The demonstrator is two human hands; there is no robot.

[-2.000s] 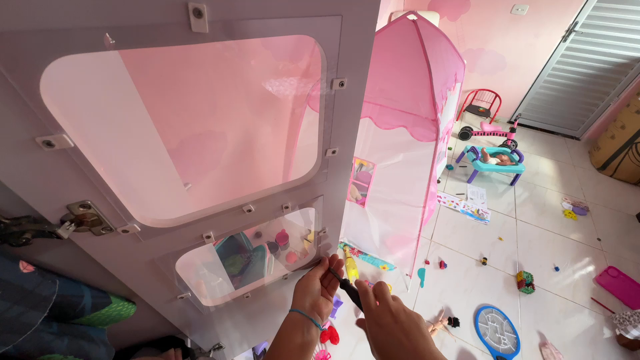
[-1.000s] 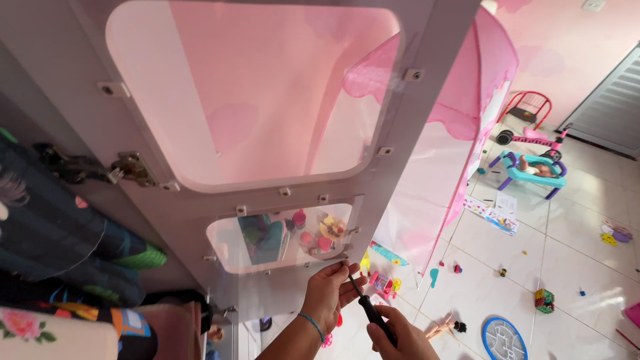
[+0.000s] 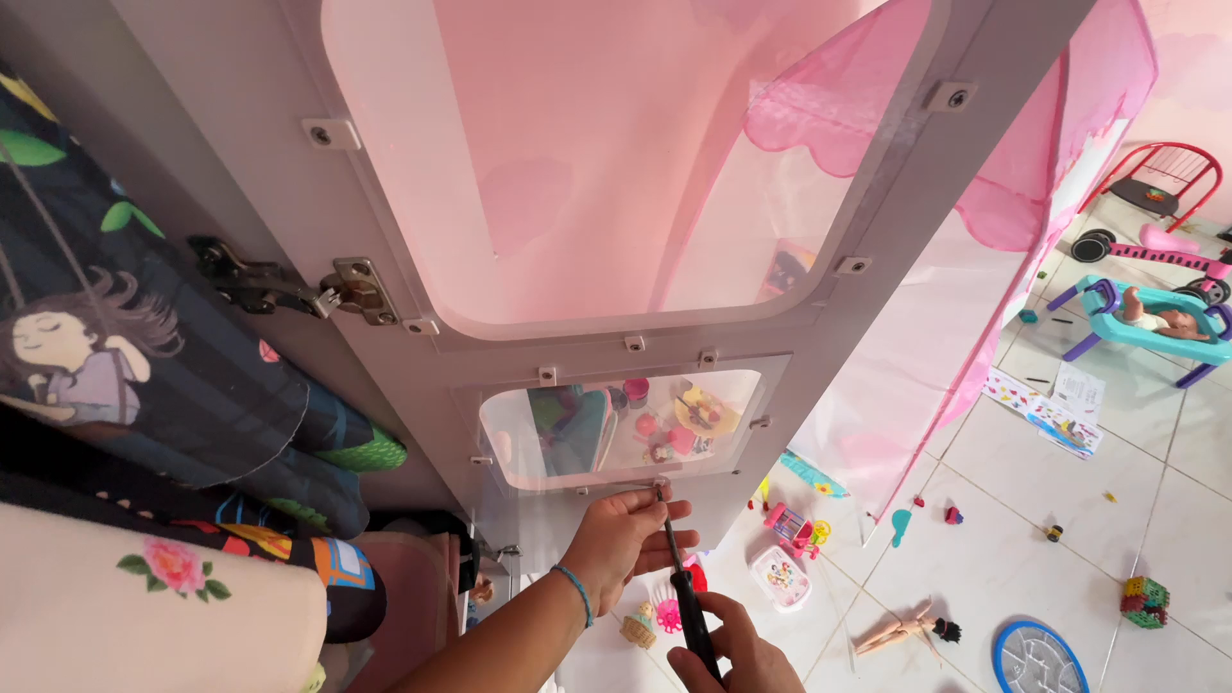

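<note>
A grey cabinet door point(image 3: 404, 404) stands open on a metal hinge point(image 3: 358, 292), with two clear panels held by small white screwed clips. My right hand point(image 3: 746, 654) grips the black handle of a screwdriver point(image 3: 691, 616), whose shaft points up to a clip point(image 3: 659, 484) below the lower clear panel point(image 3: 626, 423). My left hand point(image 3: 621, 544), with a blue cord at the wrist, has its fingertips at the screwdriver's tip and that clip. Whether a screw is pinched there is hidden.
Clothes point(image 3: 144, 366) hang inside the cabinet at left. Beyond the door stand a pink play tent point(image 3: 1020, 192), a toy scooter point(image 3: 1145, 255) and a turquoise doll cradle point(image 3: 1145, 322). A doll point(image 3: 900, 630), a blue-rimmed disc point(image 3: 1039, 659) and other toys lie on the tiled floor.
The view has shifted toward the cabinet's inside, showing more of the hanging clothes. Both hands stay by the lower panel's bottom edge, the screwdriver still in the right one.
</note>
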